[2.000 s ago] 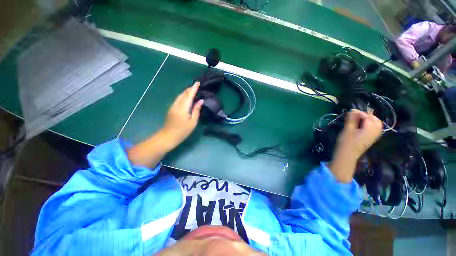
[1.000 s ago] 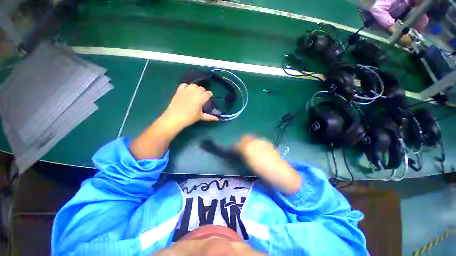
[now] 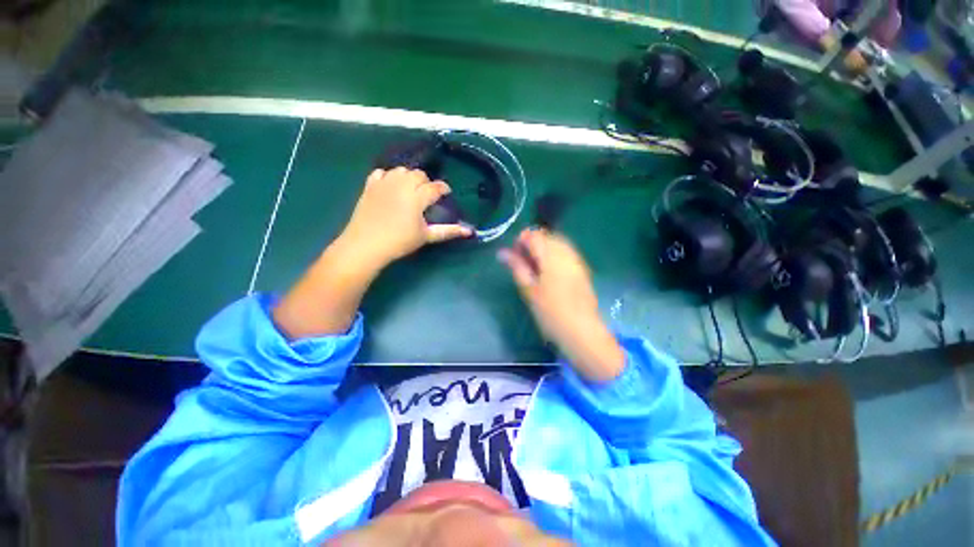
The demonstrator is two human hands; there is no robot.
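Observation:
A black headset (image 3: 486,187) with thin silvery double headband arcs lies on the green bench in front of me, its arcs to the right. My left hand (image 3: 404,212) grips its near ear cup, thumb on the right side. My right hand (image 3: 547,272) is just right of the headset, slightly blurred, with fingers bent. A dark bundle (image 3: 549,211), seemingly the cable, shows at its fingertips; whether the fingers hold it is unclear. A fanned stack of flat grey bags (image 3: 96,219) lies at the left.
Several black headsets (image 3: 705,244) are piled at the right, some cables hanging over the bench's near edge. A person's pink sleeve and hands (image 3: 808,19) show at the top right beside a metal frame (image 3: 929,160). White lines cross the green bench (image 3: 352,310).
My left hand has closed on the headset's ear cup. My right hand has moved from the pile at the right to beside the headset. The dark bundle has moved from the near edge up beside the headset.

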